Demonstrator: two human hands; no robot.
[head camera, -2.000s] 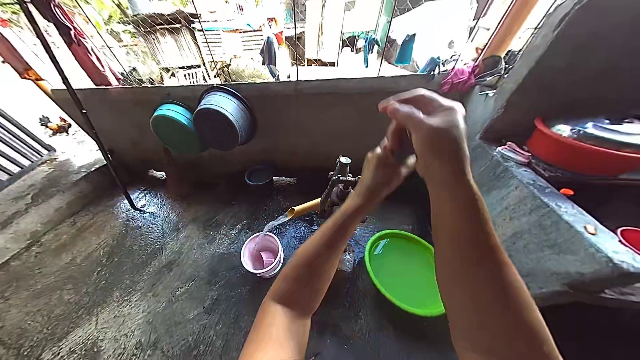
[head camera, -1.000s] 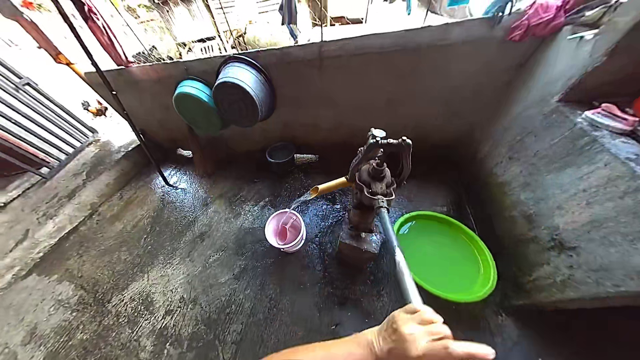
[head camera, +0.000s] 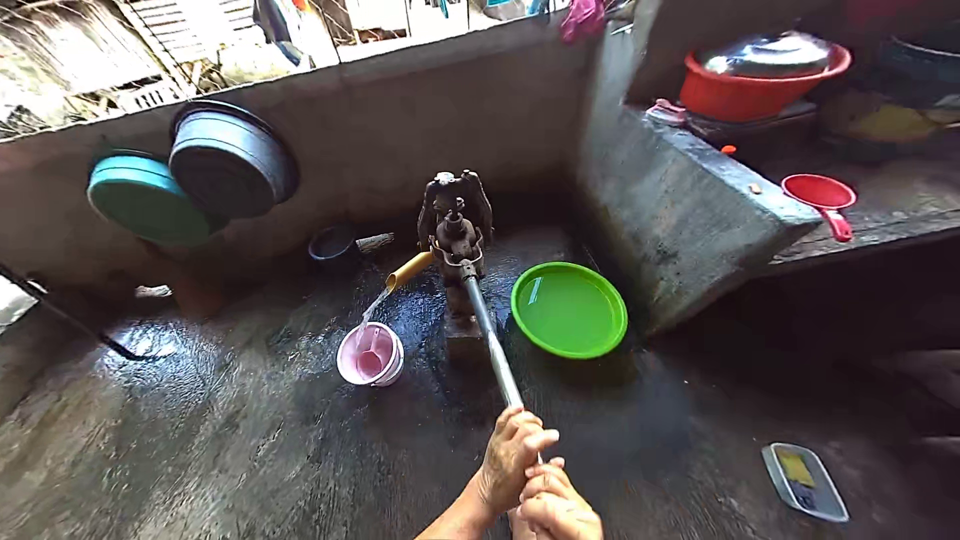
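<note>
The metal handle of a cast-iron hand water pump slants down toward me. My left hand is closed around it, and my right hand grips it just below, near its end. Water runs from the pump's yellow spout into a pink and white bucket on the floor, with a pink dipper inside. Right of the pump stands a round bright green basin holding liquid.
Teal and grey basins hang on the back wall. A dark vessel sits below. At right, a concrete ledge bears a red basin and red dipper. A clear plastic tray lies on the wet floor.
Two seconds ago both hands were raised in front of me; one second ago one hand was at the pump handle. Now both hold it. The view has shifted.
</note>
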